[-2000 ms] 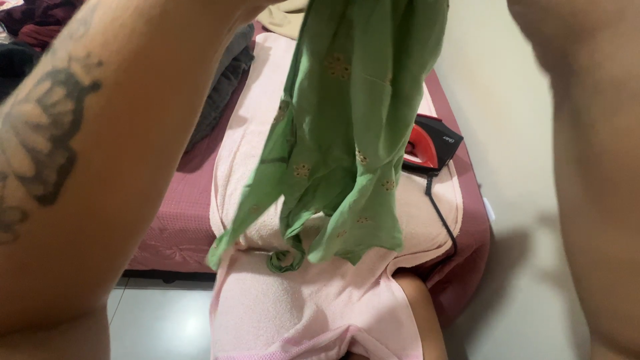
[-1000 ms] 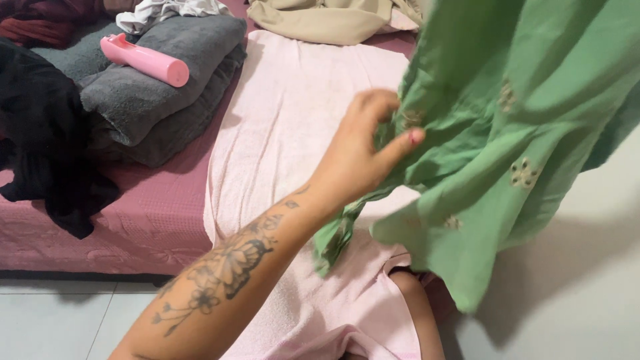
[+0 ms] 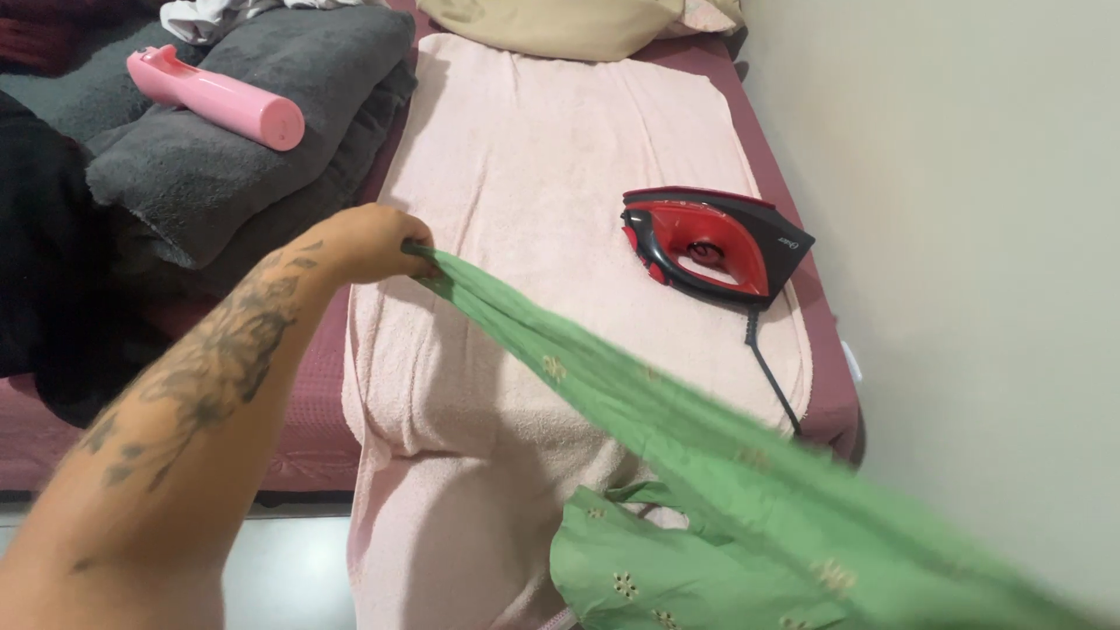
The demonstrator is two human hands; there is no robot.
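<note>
My left hand (image 3: 389, 245) is closed on one end of a green garment (image 3: 612, 411) with small embroidered eyelet flowers. The cloth stretches taut from there toward the lower right, and a loose part of it hangs at the bottom centre. My right hand is outside the frame. Beneath the garment lies a pale pink towel (image 3: 569, 149), spread over the bed and hanging past its edge. A red and black clothes iron (image 3: 713, 245) rests on the towel's right side, its cord running down toward the bed's edge.
Folded dark grey blankets (image 3: 306, 96) lie at the left with a pink plastic bottle-like object (image 3: 219, 101) on top. Black cloth (image 3: 44, 262) is piled beside them. Beige fabric (image 3: 560, 22) lies at the far end. A wall (image 3: 962, 219) borders the maroon-covered bed (image 3: 306, 411) at the right.
The green garment, earlier hanging bunched in front of the towel, is now pulled out lengthwise. My left hand, open beside the cloth one second ago, has closed on its end. The whole iron has come into view.
</note>
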